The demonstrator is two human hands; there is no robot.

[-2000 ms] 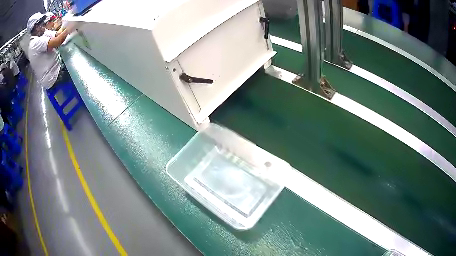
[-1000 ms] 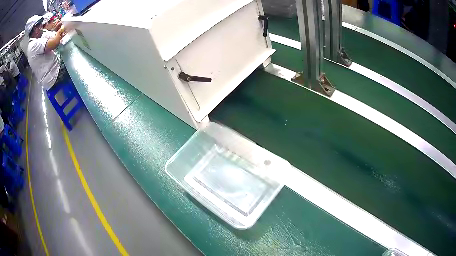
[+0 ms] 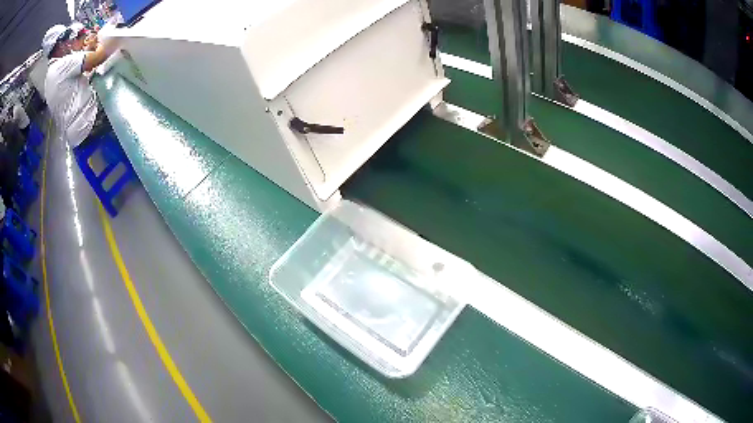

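Neither of my hands is in the picture. A clear rectangular plastic bin [image 3: 371, 301] lies nearest in front of me on the green bench edge [image 3: 239, 240], overlapping the white guide rail [image 3: 537, 330]. A pale rectangle shows in its base; I see no discs in it. The dark green conveyor belt [image 3: 528, 223] runs beside it. The rim of another clear container [image 3: 652, 415] is cut off by the bottom edge at the right.
A large white machine housing [image 3: 190, 83] with black lever handles [image 3: 316, 127] covers the belt ahead. Grey metal posts [image 3: 509, 74] stand on bolted feet between belt lanes. A person in white [image 3: 70, 91] reaches to the bench at the far left, by a blue stool [image 3: 106, 169].
The view has shifted very slightly, so the bin and housing sit a little further left. The far person's arms and head have moved a little.
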